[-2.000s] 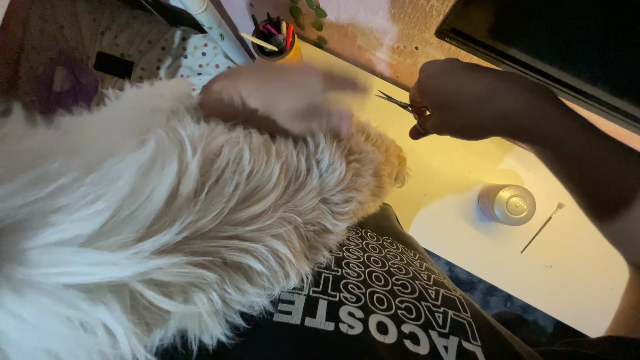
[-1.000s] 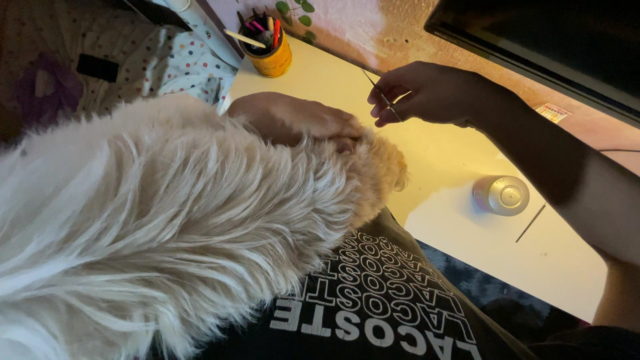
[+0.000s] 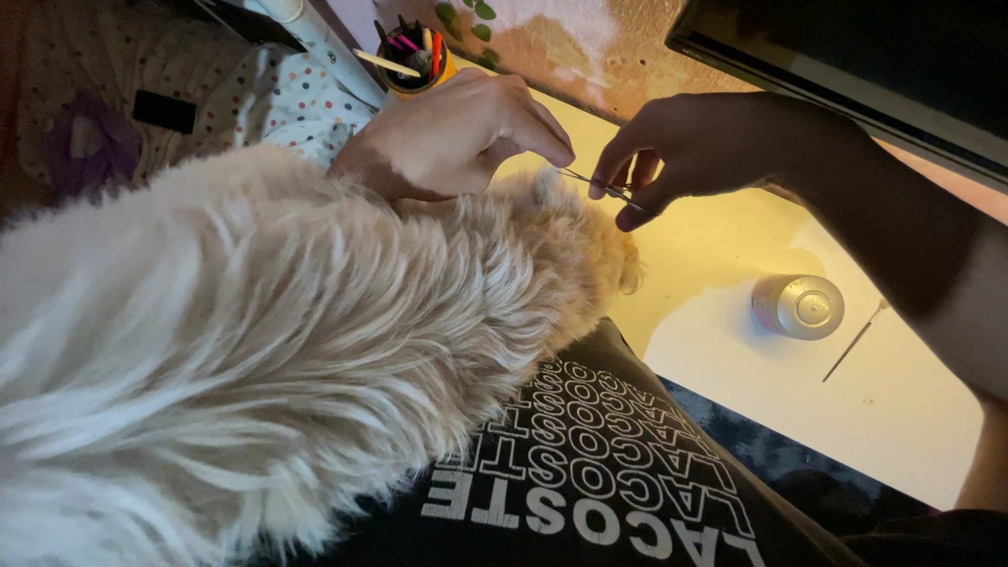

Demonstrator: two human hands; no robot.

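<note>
A long-haired, cream-coloured dog (image 3: 315, 339) lies across the left and middle of the view, against a black shirt with white lettering (image 3: 583, 472). My left hand (image 3: 461, 134) is over the far side of the dog's head end, thumb and index finger brought together near the fur; whether they pinch a tuft cannot be told. My right hand (image 3: 669, 161) holds small metal scissors (image 3: 622, 197) by the handles, and their thin blades point left, close to my left fingertips. The dog's face is hidden from this side.
A white desk (image 3: 732, 354) bears a capped can (image 3: 799, 307) and a thin brush (image 3: 854, 342). A pen cup (image 3: 417, 67) stands at the back beside a plant (image 3: 476, 16). A dark screen (image 3: 882, 71) is at upper right. A black phone-like object (image 3: 164, 112) lies on dotted fabric (image 3: 315, 94).
My left hand has risen from the fur, its fingers now nearer the scissors. The scissors in my right hand have turned from steeply upright to pointing left over the dog's head end.
</note>
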